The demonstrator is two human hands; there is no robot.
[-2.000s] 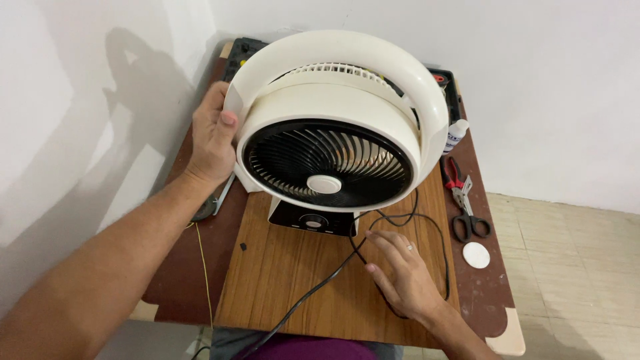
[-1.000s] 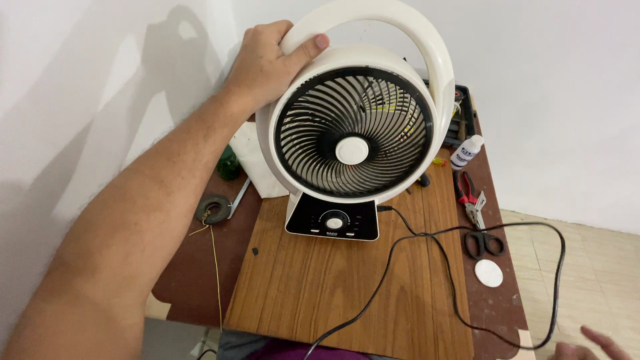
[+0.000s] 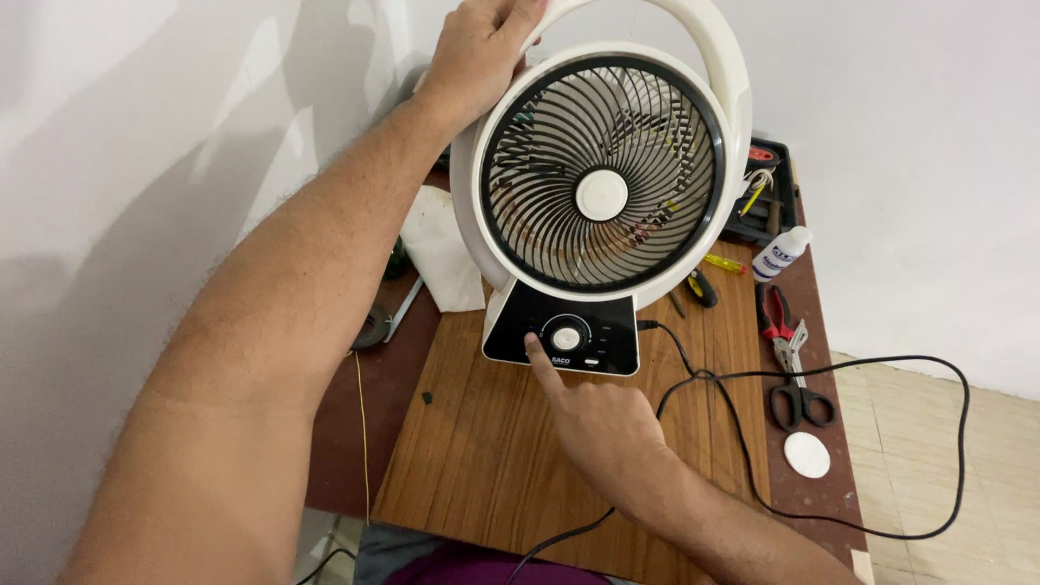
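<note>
A white portable fan (image 3: 604, 195) with a black spiral grille stands upright on a wooden board (image 3: 487, 455). My left hand (image 3: 479, 53) grips the fan's white ring handle (image 3: 715, 41) at its upper left. The index finger of my right hand (image 3: 605, 426) points at the black control panel (image 3: 520, 321), its tip on or just over the area left of the round silver knob (image 3: 566, 338). The other fingers of that hand are curled and appear to hold nothing. A black power cable (image 3: 894, 358) runs from the right side of the fan's base.
On the right lie red-handled pliers (image 3: 776, 313), black-handled scissors (image 3: 800, 406), a white disc (image 3: 807, 455), a white bottle (image 3: 782, 253), screwdrivers (image 3: 725, 262) and a black tool tray (image 3: 784, 175). To the left are a white cloth (image 3: 443, 252) and a tape roll (image 3: 372, 327).
The fan, tilted two seconds ago, now stands upright with my left hand still on its handle. My right hand has come from the lower right edge to the control panel.
</note>
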